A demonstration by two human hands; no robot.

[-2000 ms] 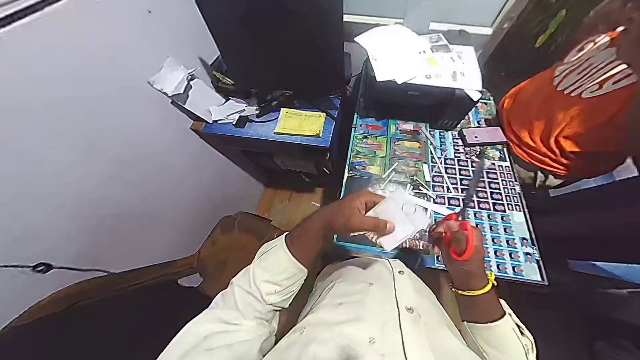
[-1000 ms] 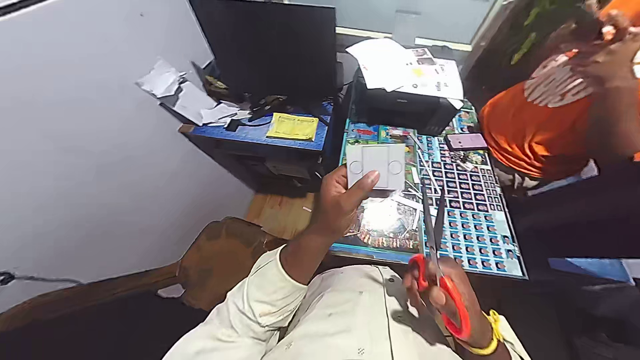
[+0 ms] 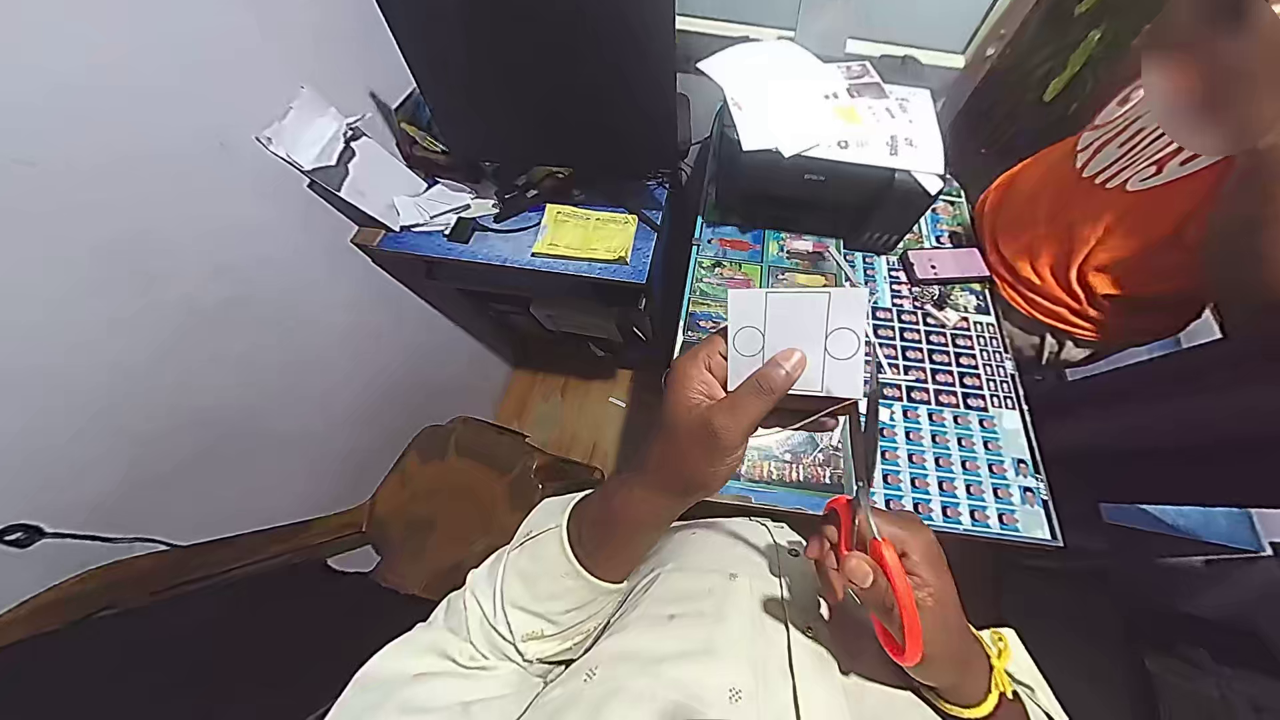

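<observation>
Between thumb and fingers, my left hand (image 3: 720, 410) holds up a white paper card (image 3: 797, 335) printed with a tall rectangle and a circle on each side of it. My right hand (image 3: 890, 585) grips red-handled scissors (image 3: 905, 610), a finger and thumb at the handles. The scissors' blades point up, close to the card's lower right corner. A thin strip hangs below the card's lower edge. Beneath both hands lies a table top (image 3: 960, 450) covered with rows of small portrait photos and larger pictures.
A black printer (image 3: 815, 190) bearing loose printed sheets (image 3: 830, 110) stands at the back. A pink phone (image 3: 945, 265) lies near a person in an orange shirt (image 3: 1110, 230). On the left desk are a monitor (image 3: 560, 90), a yellow packet (image 3: 586, 233) and crumpled papers (image 3: 370, 180). A wooden chair (image 3: 440, 500) stands lower left.
The left hand has raised the card from low over the table, where it was held near the scissors two seconds ago. The scissors have turned more upright and their blades have come closer together.
</observation>
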